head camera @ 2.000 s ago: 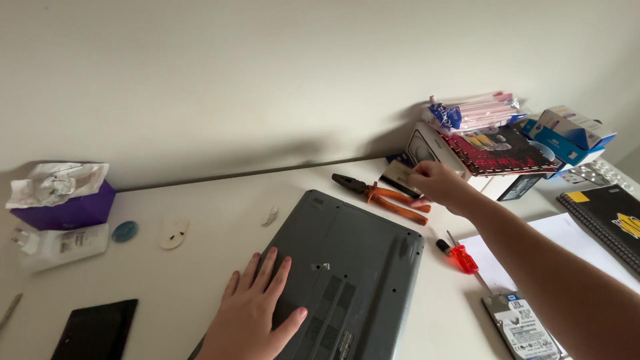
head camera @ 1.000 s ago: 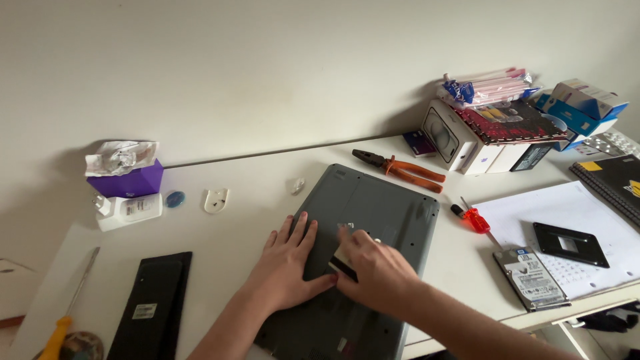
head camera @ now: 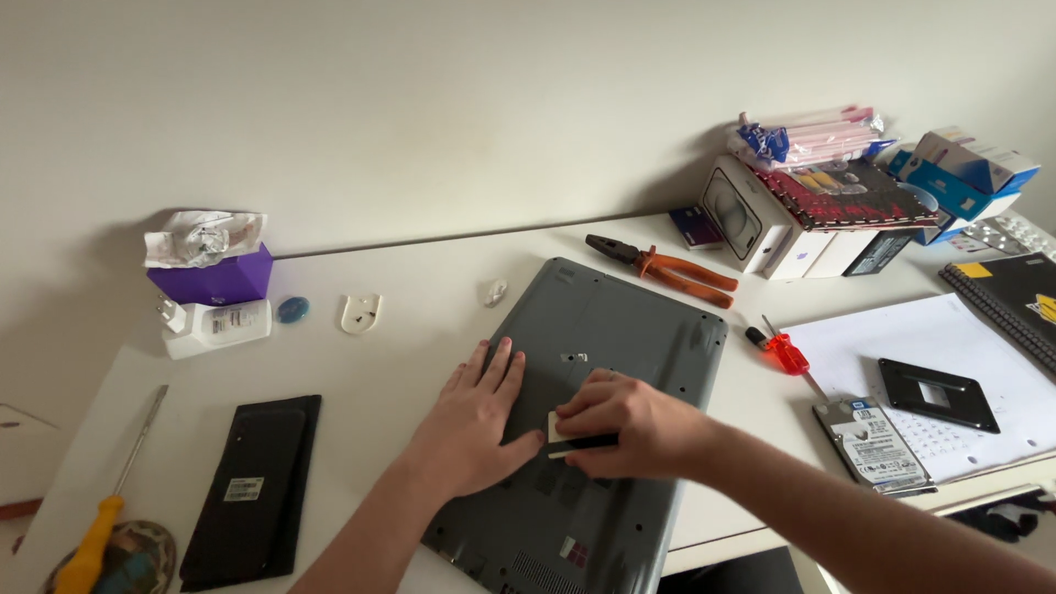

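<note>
A grey laptop (head camera: pixel 627 330) lies underside up on the white desk, turned at an angle. My left hand (head camera: pixel 474 421) rests on its left part, fingers spread, thumb tip close to the card. Between the fingers of my right hand (head camera: pixel 631 421) is a flat white card with a black stripe (head camera: pixel 557 445), held against the laptop's underside near its middle. The card's far end is hidden by my fingers. Beyond the laptop lie pliers with orange handles (head camera: pixel 685 276). To its right are a red-handled screwdriver (head camera: pixel 788 355) and a hard drive (head camera: pixel 874 450).
A black drive bracket (head camera: pixel 939 394) lies on a paper sheet (head camera: pixel 833 334). Phone boxes (head camera: pixel 742 214) stand at the back right. On the left are a purple box (head camera: pixel 223 276), a white bottle (head camera: pixel 227 326), a black removable panel or device (head camera: pixel 252 487) and a yellow-handled screwdriver (head camera: pixel 95 540).
My right hand was beside the pliers with the card two seconds ago and is now over the laptop's middle. The card lies lower against the laptop than one second ago. The view has shifted.
</note>
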